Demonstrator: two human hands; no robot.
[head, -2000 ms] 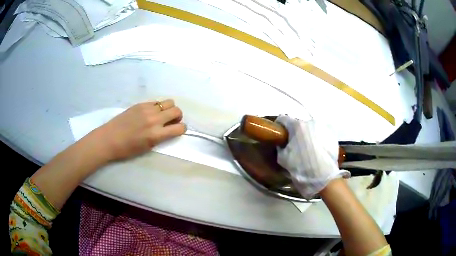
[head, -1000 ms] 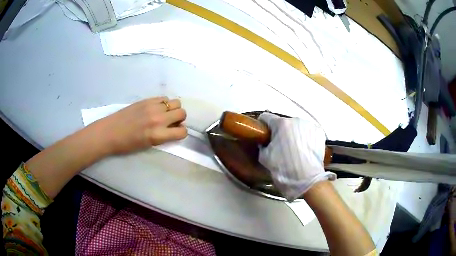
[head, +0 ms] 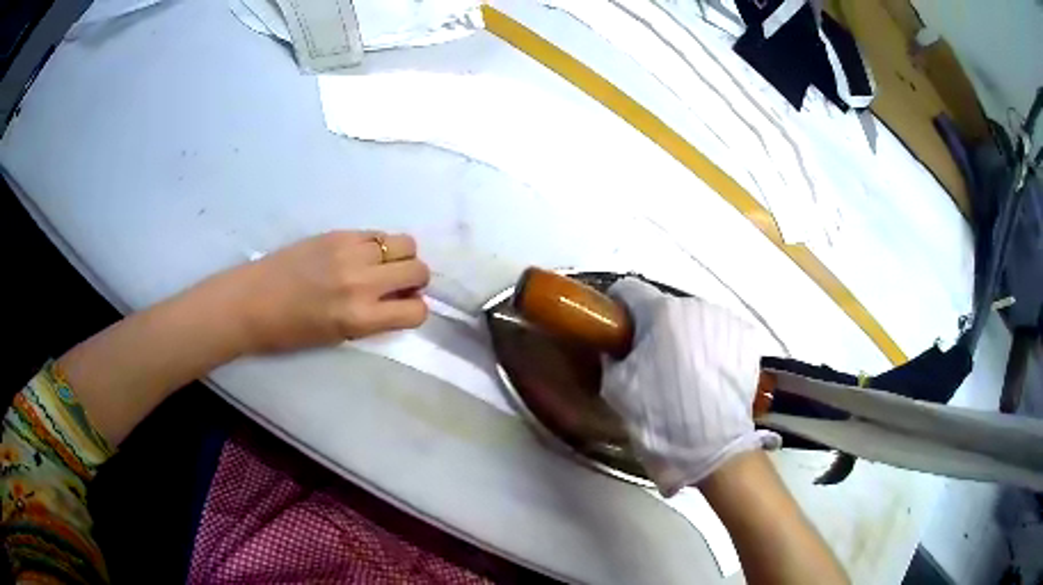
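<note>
A long white curved strip [head: 450, 363] lies near the table's front edge, with a narrow folded lip along its far side. My bare left hand [head: 355, 288], with a ring, pinches the strip's folded edge left of the iron. My right hand [head: 683, 383], in a white striped glove, is closed around the orange-brown handle of the steam iron [head: 555, 389]. The iron's pointed tip faces left, towards my left hand, and its soleplate covers the middle of the strip. The strip's right end shows beyond the iron, near my right wrist.
A stack of curved white pieces [head: 395, 105] lies beyond the strip. A yellow strip [head: 641, 118] crosses the table behind it. Dark fabric scraps [head: 789, 51] lie at the far right. A pale hose sleeve [head: 915, 432] runs right from the iron. A grey-white outlined piece [head: 324, 32] lies far left.
The iron has moved along the strip, and more of the strip's right end shows behind it. My left hand still pinches the edge. The view has shifted, bringing the dark scraps further in.
</note>
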